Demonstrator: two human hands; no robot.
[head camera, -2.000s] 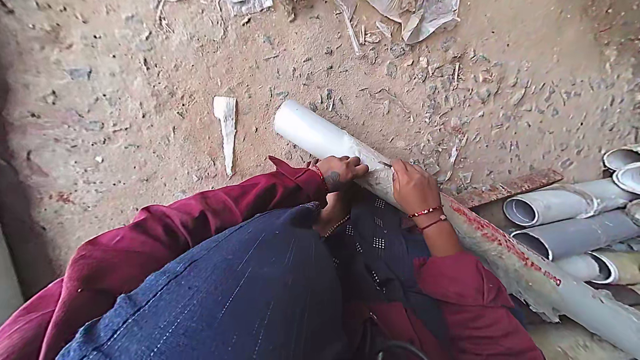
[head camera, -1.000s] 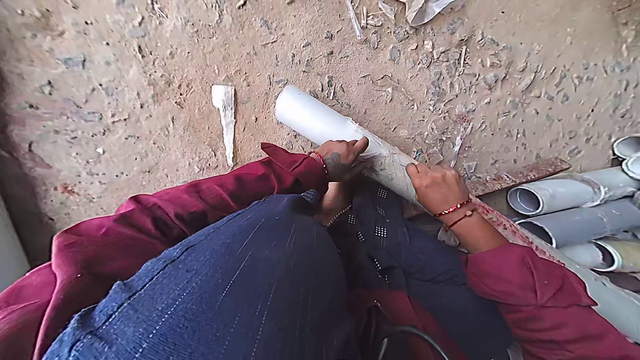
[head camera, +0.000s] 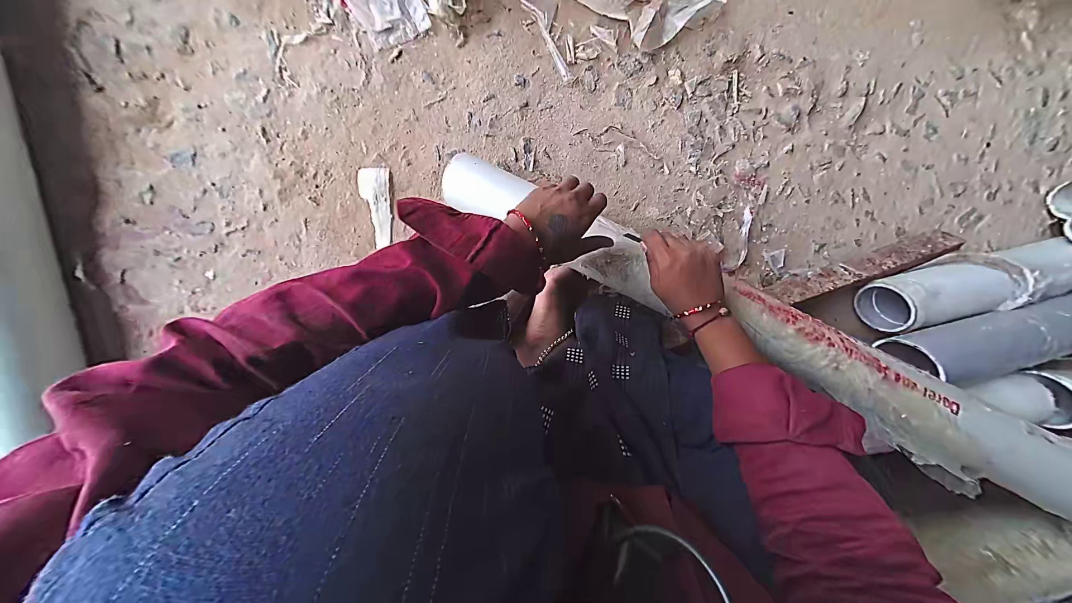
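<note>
A long white plastic pipe (head camera: 846, 368) lies diagonally from the upper middle to the lower right. Its upper end is smooth and bare, while torn, cloudy film (head camera: 615, 255) and red lettering cover the part farther down. My left hand (head camera: 563, 216) rests over the pipe near its bare end, fingers spread and thumb pointing toward my right hand. Farther along the pipe, my right hand (head camera: 682, 266) pinches a small dark tool, perhaps a blade, its tip against the film. My bare foot (head camera: 548, 311) is beside the pipe, below my left hand.
Several grey-white pipes (head camera: 971, 335) lie stacked at the right, near a flat reddish bar (head camera: 867, 266). A strip of white film (head camera: 377, 205) lies on the rough ground left of the pipe. Crumpled plastic wrap (head camera: 389, 21) and scattered shreds lie at the top.
My left hand has opened from its closed grip on the film and now spreads over the pipe. My right hand stays at the film; the dark tool shows more plainly.
</note>
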